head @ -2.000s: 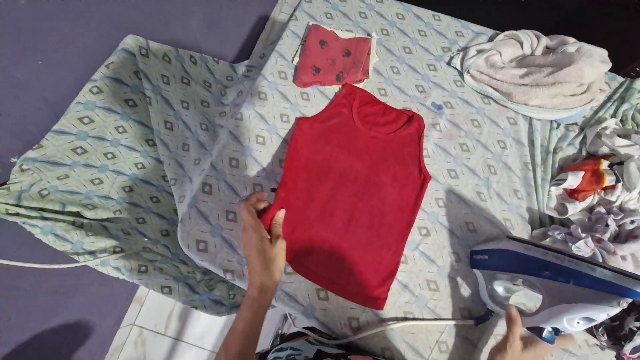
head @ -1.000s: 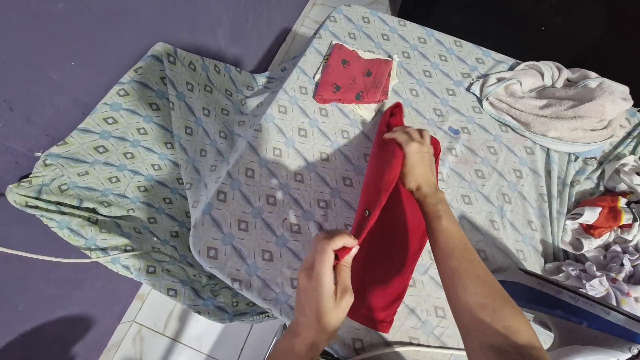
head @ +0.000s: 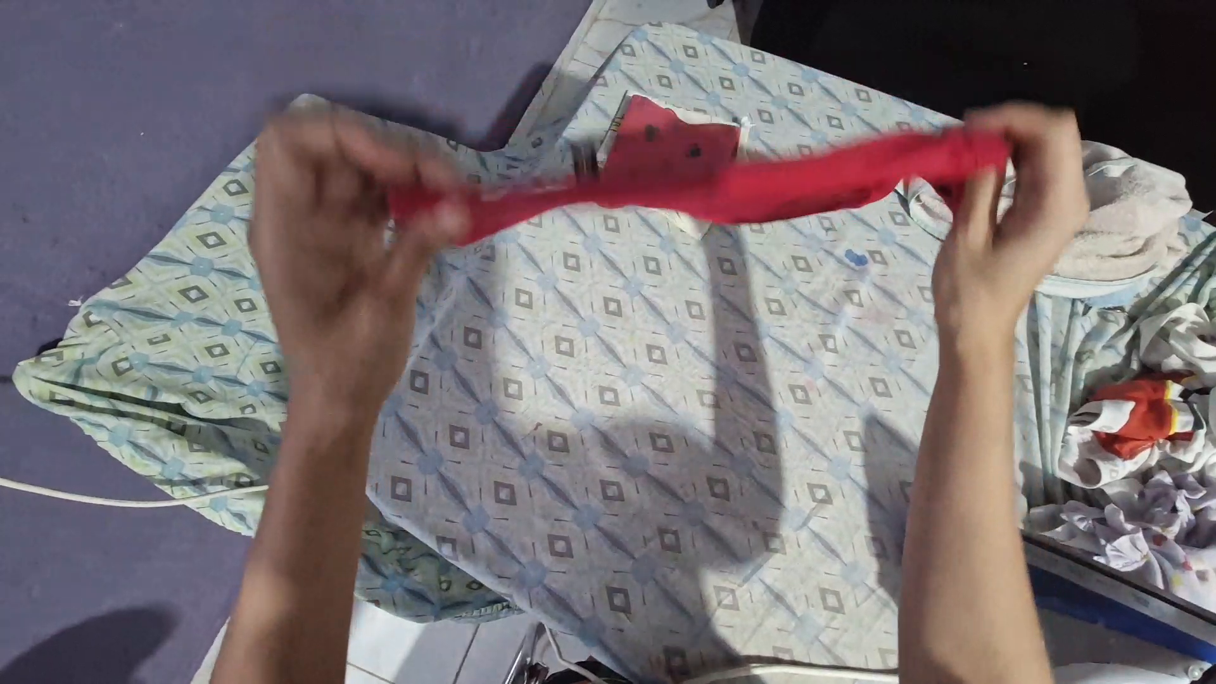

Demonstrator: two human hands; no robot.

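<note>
A red sleeveless top [head: 798,185] is stretched in the air between my two hands, seen nearly edge-on and blurred. My left hand [head: 347,228] pinches its left end between thumb and fingers. Its right end is gripped by my right hand [head: 1012,209]. Below lies a cloth-covered ironing surface [head: 570,380] with a diamond pattern. A red cloth piece with dark prints [head: 670,142] rests on it, partly hidden behind the top. At the lower right, a blue and white iron [head: 1111,608] is partly in view.
A pale bundled towel [head: 1126,214] lies at the right, partly behind my right hand. Below it are crumpled clothes, one red and white [head: 1135,418]. A white cord [head: 114,499] runs in from the left, and another [head: 788,673] crosses the bottom edge. Tiled floor shows below the cover.
The red top lay flat on the cover two seconds ago, with my right hand at the iron. Both hands then gathered the top, and now they hold it raised and spread apart.
</note>
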